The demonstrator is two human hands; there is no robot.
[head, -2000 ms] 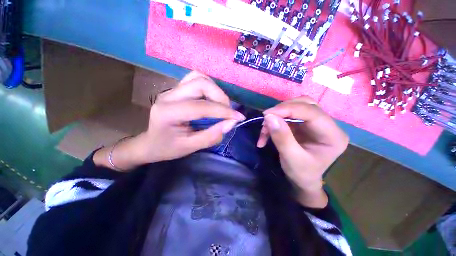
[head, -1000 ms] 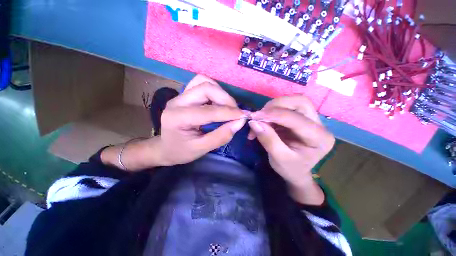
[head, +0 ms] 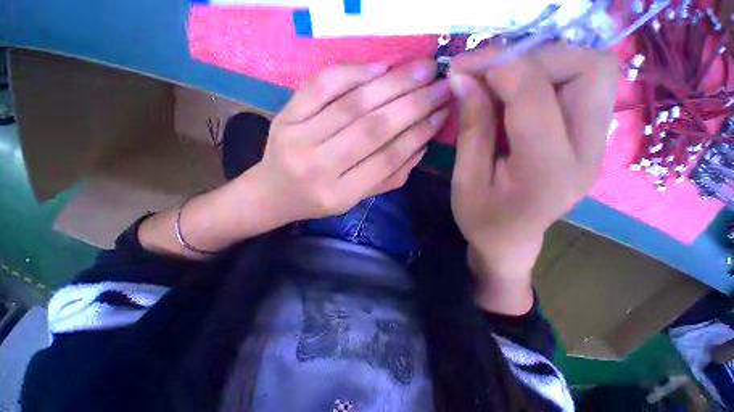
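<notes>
The circuit board panel [head: 457, 42] is mostly hidden behind my hands; a small dark part shows at the top centre. My left hand [head: 346, 133] has its fingers stretched out, with the tips at the panel's near left edge; whether it grips the panel cannot be told. My right hand [head: 535, 133] has thumb and forefinger pinched at the same spot, touching or nearly touching my left fingertips. A thin pale ribbon cable [head: 515, 50] runs up and right from the right fingertips, blurred. Its lower end is hidden.
The ribbon cable pile [head: 394, 18], with blue ends, lies left of the panel on the pinkish-red mat [head: 241, 50]. A red lead pile [head: 684, 80] and cabled boards [head: 712, 173] lie at the right. Cardboard boxes [head: 96, 121] stand below the green-blue bench edge [head: 636, 233].
Both hands have moved up from in front of the bench edge to the panel, and the left fingers have spread forward. The view has shifted, with the cable pile and panel higher in the picture.
</notes>
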